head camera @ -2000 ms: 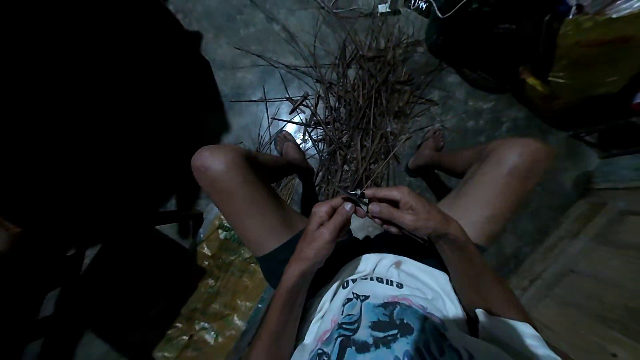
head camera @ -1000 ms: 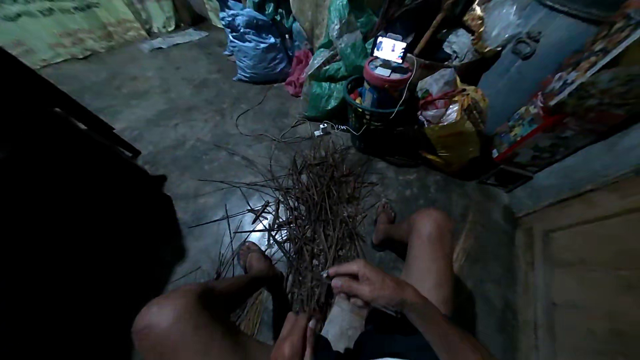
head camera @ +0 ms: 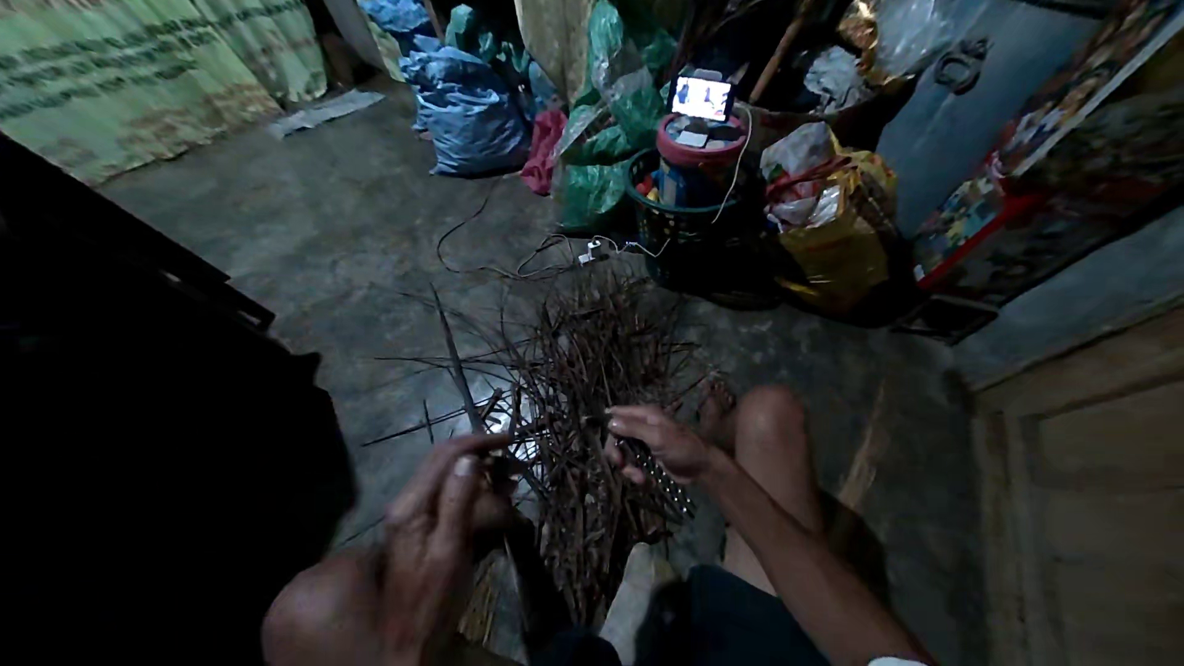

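Note:
In the middle, a loose pile of thin dark sticks or dry stalks (head camera: 592, 398) lies on the floor between my bent legs. My left hand (head camera: 444, 527) is left of the pile's lower part, its fingers closed around a long dark strip (head camera: 453, 361) that reaches up and away from them. Over the right side of the pile, my right hand (head camera: 661, 444) grips a shiny metal tool (head camera: 668, 483) with a row of holes or studs; its exact kind is unclear, and the fingers hide part of it.
A power strip with cords (head camera: 592, 251) lies beyond the pile. Behind it are a dark plastic basket (head camera: 684, 205), a lit screen (head camera: 701, 97), a yellow plastic bag (head camera: 828, 254) and a blue sack (head camera: 467, 111). A very dark object fills the left side; a wooden panel (head camera: 1091, 481) stands right.
My hands, close together two seconds ago, are now apart. The left hand has come up with the dark strip. The view has tilted up strongly since the oldest frame.

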